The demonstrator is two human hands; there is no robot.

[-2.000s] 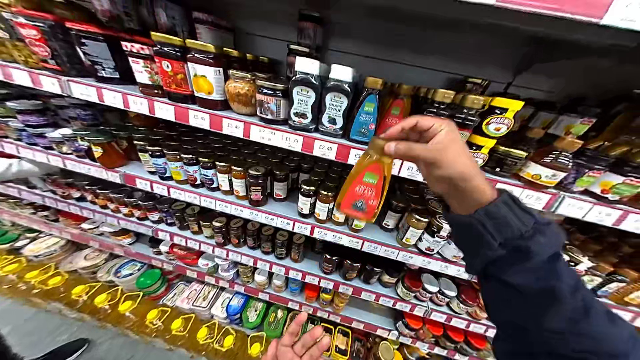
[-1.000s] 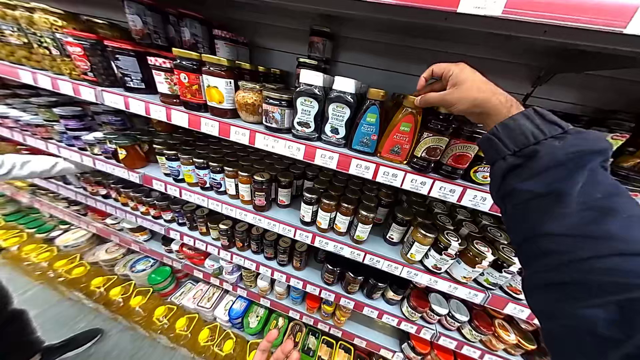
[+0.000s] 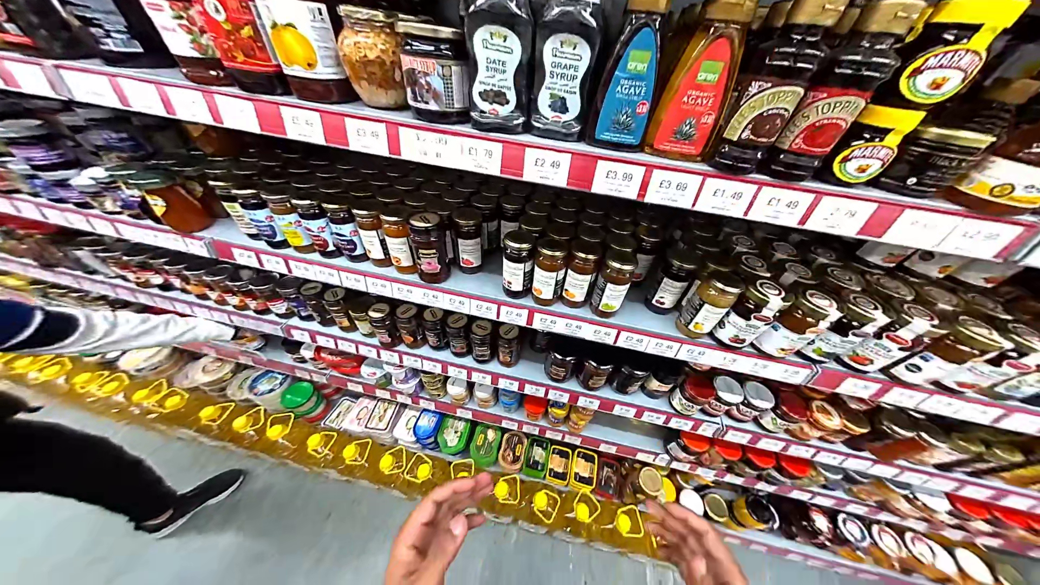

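Note:
Both my hands are low in the view, in front of the bottom shelves, with nothing in them. My left hand has its fingers curved and apart, palm turned inward. To its right, my right hand is partly blurred, fingers spread. On the upper shelf stands the red-labelled agave syrup bottle, upright beside a blue-labelled agave syrup bottle. Left of them are a grape syrup bottle and a date syrup bottle. Dark dessert topping bottles stand to the right.
Rows of glass jars fill the shelves below. Large yellow oil bottles with yellow caps line the floor. At the left, another person's striped sleeve reaches toward a shelf, with a dark shoe on the grey floor.
My right hand held the red-labelled agave bottle, then had it on the upper shelf beside the blue-labelled one. Now that hand has let go and come down near my left hand.

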